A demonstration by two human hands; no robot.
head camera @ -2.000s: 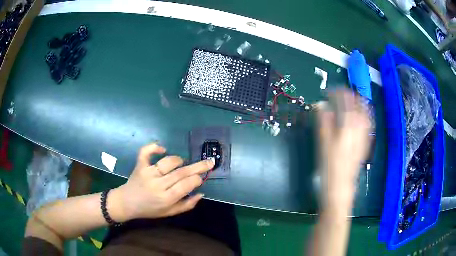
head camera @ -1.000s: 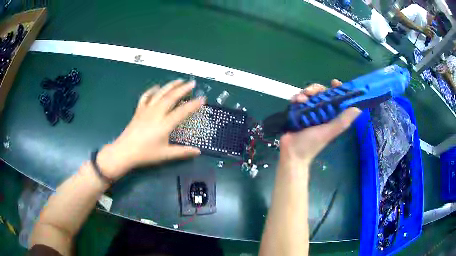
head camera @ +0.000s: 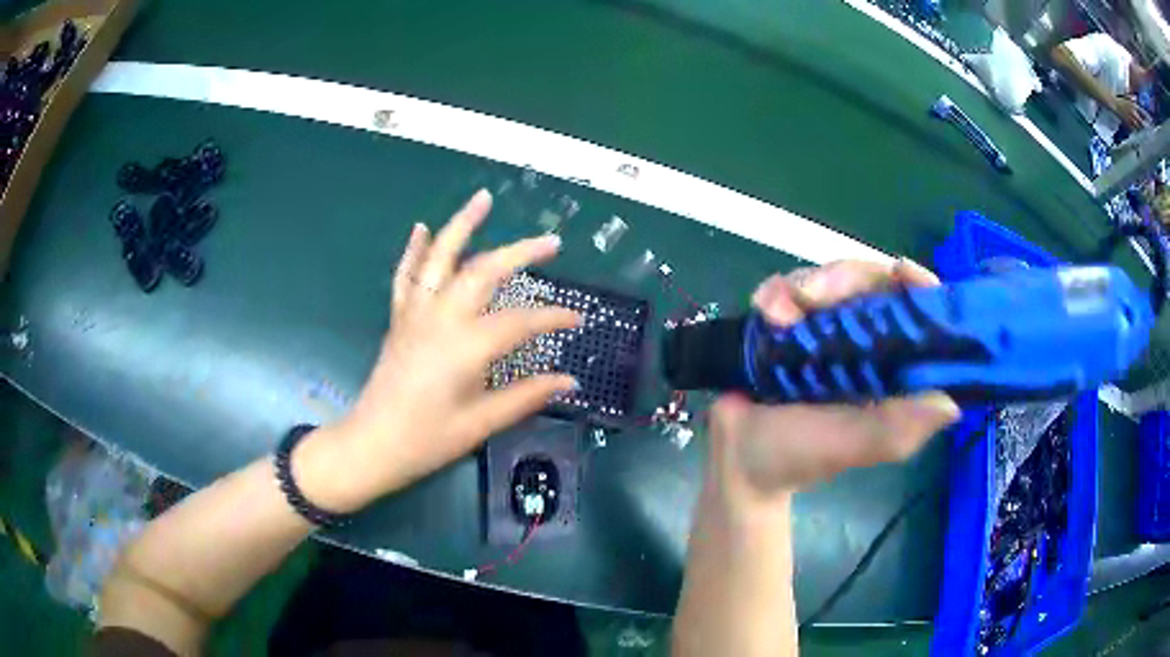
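Observation:
My right hand grips the thick blue electric screwdriver, held roughly level with its dark tip end pointing left toward the screw tray. My left hand is spread, palm down, over the left part of the black screw tray, fingers apart; nothing shows in it. The tray's left side is partly hidden by the hand. Below the tray, the black square holding fixture bears a black plastic housing with a small board and a white piece in it. A red lead runs from it to the bench edge.
A pile of black housings lies at left, beside a cardboard box. Wired circuit boards lie right of the tray, clear scraps above it. A blue parts bin stands at right, partly behind the screwdriver. Another person is at top right.
My right hand has taken hold of the screwdriver and brought it left over the bench. My left hand has left the housing in the fixture and spread over the screw tray.

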